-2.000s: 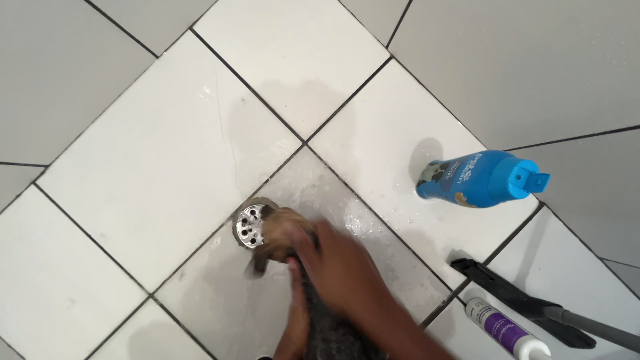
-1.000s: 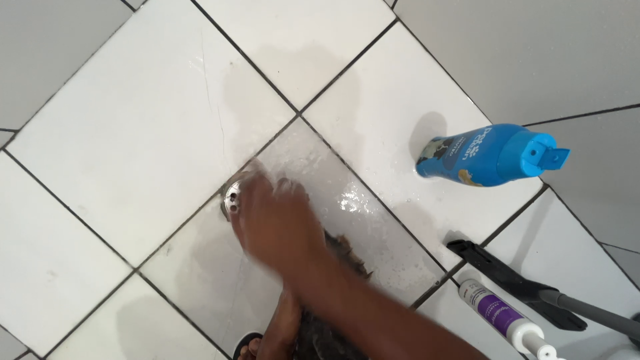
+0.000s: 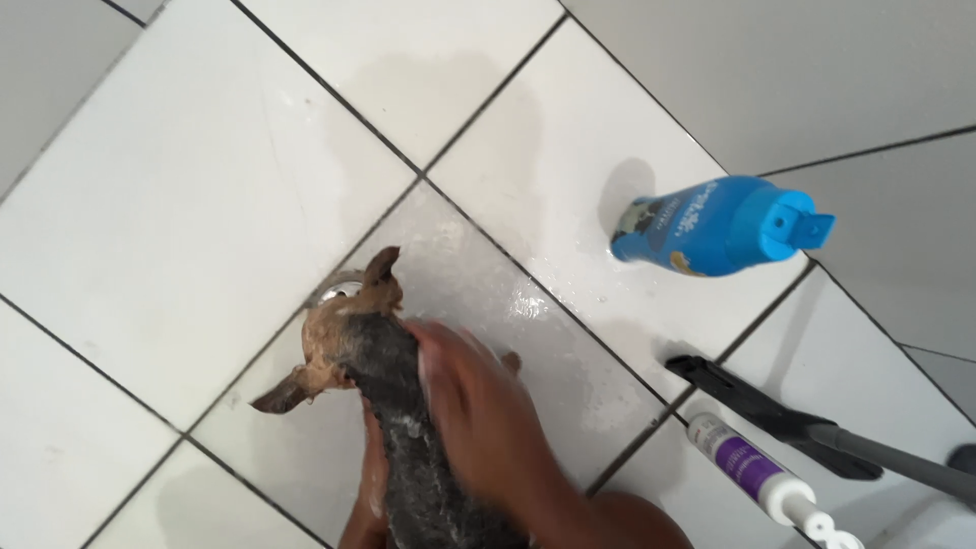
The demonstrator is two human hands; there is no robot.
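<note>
A small wet dog [image 3: 408, 427] with dark back fur and a tan head stands at the lower middle of the head view, its ears spread and its head over a round metal floor drain [image 3: 341, 290]. White lather shows along its back. My right hand [image 3: 473, 396] lies flat on the right side of its neck and shoulder, slightly blurred. Along the dog's left side is my left hand [image 3: 372, 465], mostly hidden by the body, so its grip does not show. To the right stands a blue shampoo bottle [image 3: 709, 226] with its flip cap up.
White floor tiles with dark grout, wet in the middle, meet tiled walls at the upper left and right. At the lower right are a white bottle with a purple label [image 3: 751, 469], its cap up, and a black squeegee [image 3: 762, 404] with a grey handle.
My right hand has moved back from the dog's head by the drain to its neck and shoulder. The dog's head and ears now show. A foot seen at the bottom earlier is out of view.
</note>
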